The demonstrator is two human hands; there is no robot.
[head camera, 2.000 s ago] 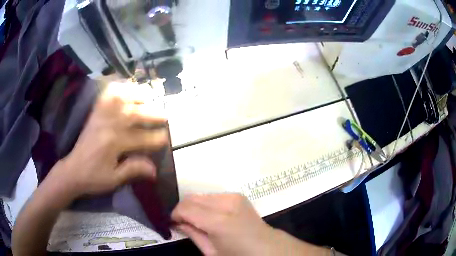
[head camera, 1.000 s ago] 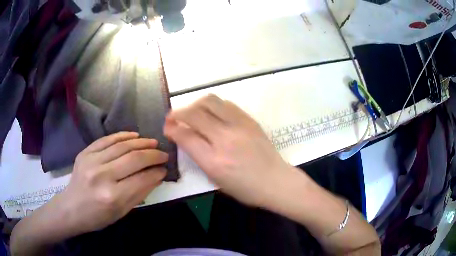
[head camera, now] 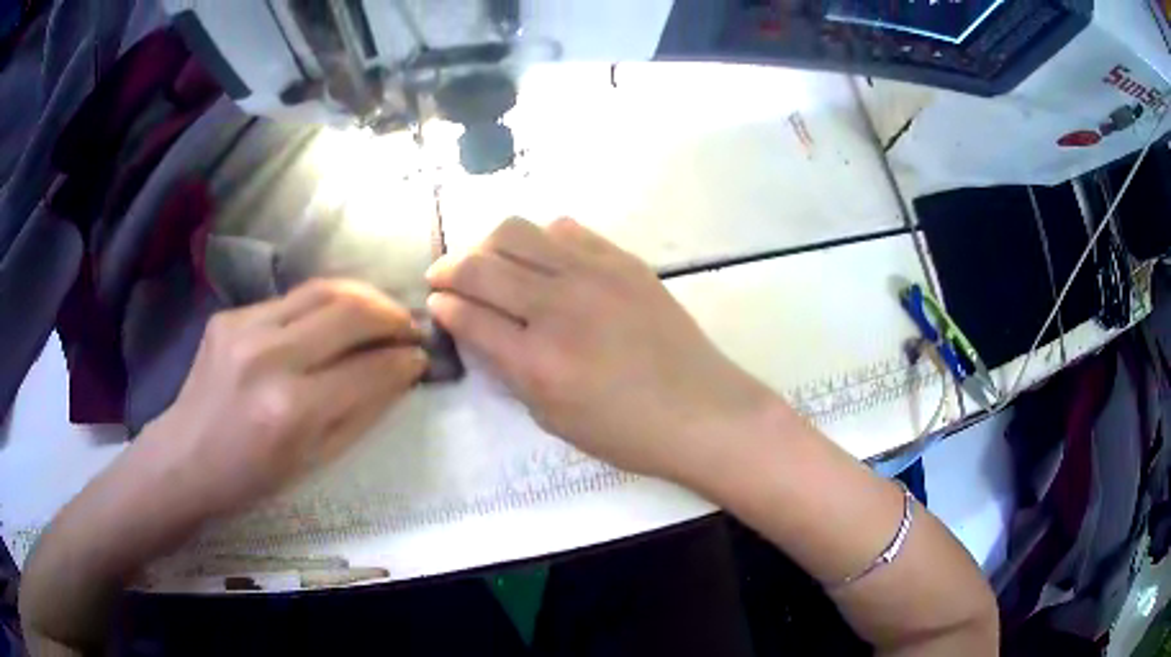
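Note:
A grey panel (head camera: 276, 180) with maroon parts lies left of and under the lit needle area (head camera: 385, 128) of the white lockstitch machine. Its right edge shows a thin maroon seam edge (head camera: 439, 212). My left hand (head camera: 289, 379) pinches the panel near its front end, fingers bent. My right hand (head camera: 552, 327) pinches the seam edge just right of my left fingertips. A small dark corner of cloth shows between and below the fingertips. The needle tip is lost in glare.
Blue and yellow-green thread snips (head camera: 948, 344) lie at the right of the bed. The control panel (head camera: 899, 32) is at the top. A ruler scale (head camera: 565, 475) runs along the table's front. Grey and maroon cloth (head camera: 1085, 475) hangs at the right. A pale thread crosses the right side.
The cloth has moved forward toward the needle, with less of it showing at the front. Both hands have moved along with it. The camera view has tilted up from one second ago.

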